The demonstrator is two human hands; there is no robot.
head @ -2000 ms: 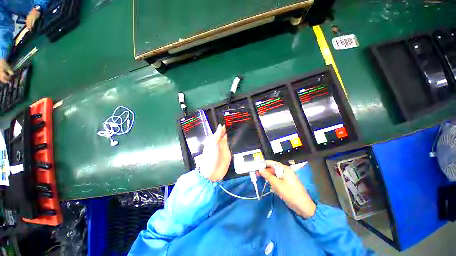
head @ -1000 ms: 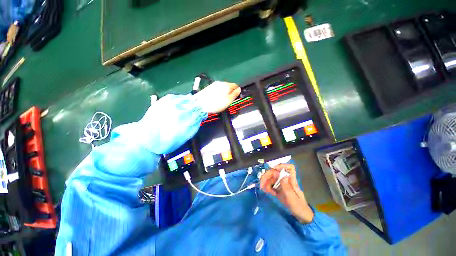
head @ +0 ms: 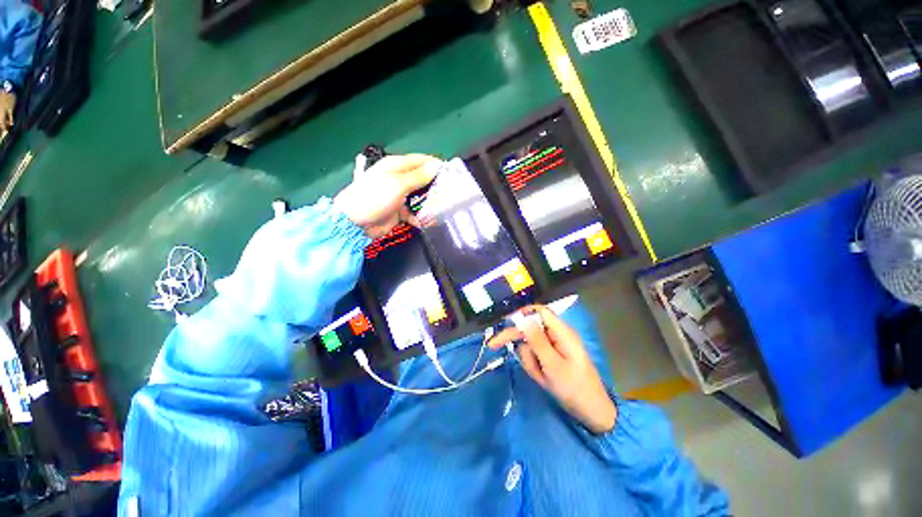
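Observation:
A black four-slot phone tray [head: 624, 242] holds smartphones with lit screens. My left hand [head: 389, 192] grips the top end of the third smartphone [head: 470, 234], which looks tilted up from its slot. My right hand [head: 556, 362] is at that phone's near end, with a white test plug [head: 528, 323] between the fingers. White cables [head: 404, 390] run from the near ends of the first and second phones toward my right hand. The rightmost phone [head: 551, 197] lies in its slot. My left sleeve hides part of the leftmost phone.
Tangled white earphones [head: 182, 280] lie at left, near an orange-red rack [head: 89, 374]. A raised platform [head: 293, 61] stands beyond the tray. Another phone tray [head: 728, 111] is at upper right. A blue bin [head: 789, 313], a box of parts and a white fan [head: 900, 237] are at right.
My left hand has moved from over the phones to the third phone's top end and taken hold of it; that phone has tilted. My right hand has moved up against its near end. The view has shifted.

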